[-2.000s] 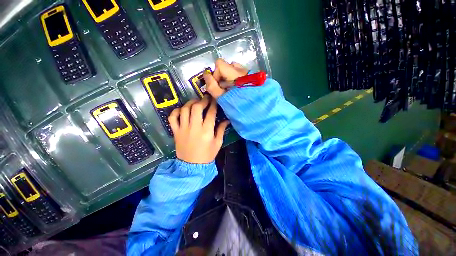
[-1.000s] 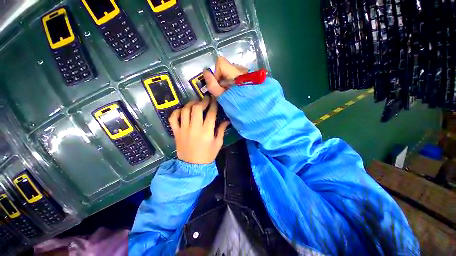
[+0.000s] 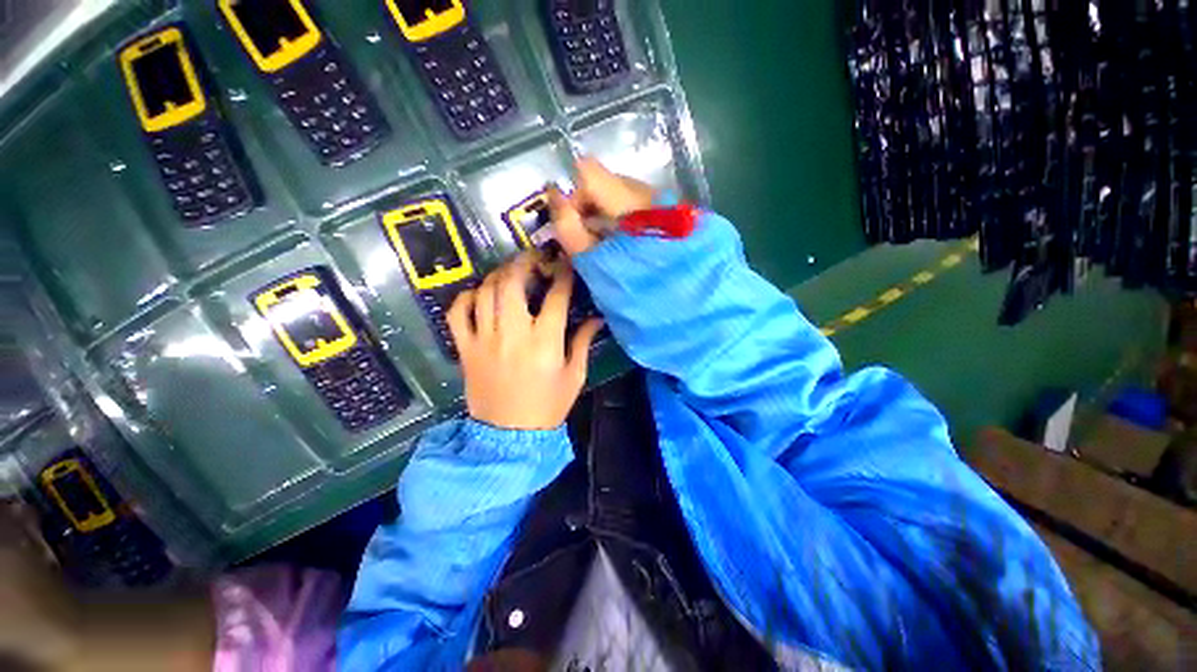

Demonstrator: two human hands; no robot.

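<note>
A keypad phone with a yellow frame lies in a pocket of the clear blister tray. My left hand rests over its lower part and holds it down, hiding most of its keys. My right hand is at its screen end, fingertips pinched by the screen edge. A red pen lies along my right hand at the sleeve cuff. A pale bit shows at the right fingertips; I cannot tell what it is. To the left, a phone and another phone lie face up in their pockets.
Several phones, one of them here, lie in the tray's far row. Black glossy parts are piled at upper right on the green bench. A second tray with a phone and a person's pink sleeve are at lower left.
The pink sleeve and a blurred shape have come in at lower left, covering part of the second tray. The right fingers and red pen have shifted slightly. My left hand has barely moved.
</note>
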